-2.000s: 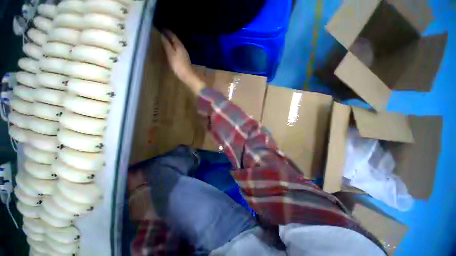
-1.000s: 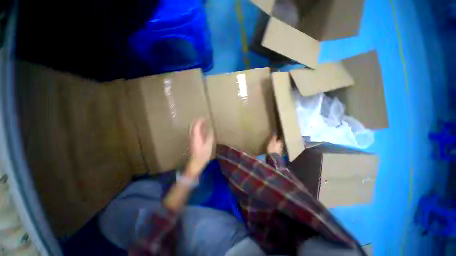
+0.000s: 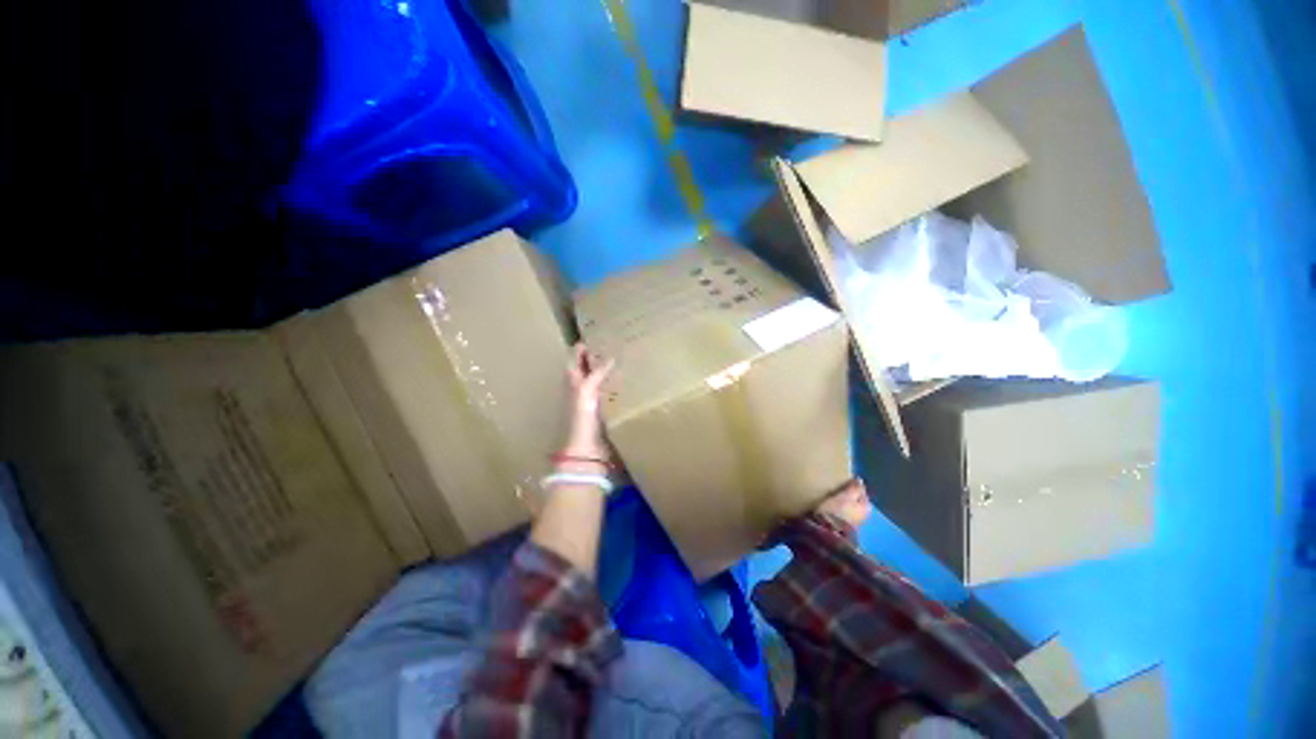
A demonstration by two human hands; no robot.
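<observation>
A closed brown carton (image 3: 729,462) with a shiny tape seam, a white label and printed marks stands in front of me, turned at an angle. My left hand (image 3: 589,401), with a red and a white band at the wrist, presses on its left side, fingers up near the top edge. My right hand (image 3: 841,508) is at its lower right corner; its fingers are partly hidden. Both hands hold the carton between them. Another taped carton (image 3: 440,390) is just left of it.
A large printed carton (image 3: 188,505) lies at the left, by the bench edge (image 3: 58,621). An open carton (image 3: 1090,173) with crumpled white plastic (image 3: 960,311) is at the right, beside a taped carton (image 3: 1061,477). Blue stools (image 3: 433,130) (image 3: 678,606) and open flaps (image 3: 787,72) surround the cartons.
The view has swung right, away from the rows of cream units. The carton now between my hands has turned and tilted, showing its label and printed side. My left hand has come against its left side.
</observation>
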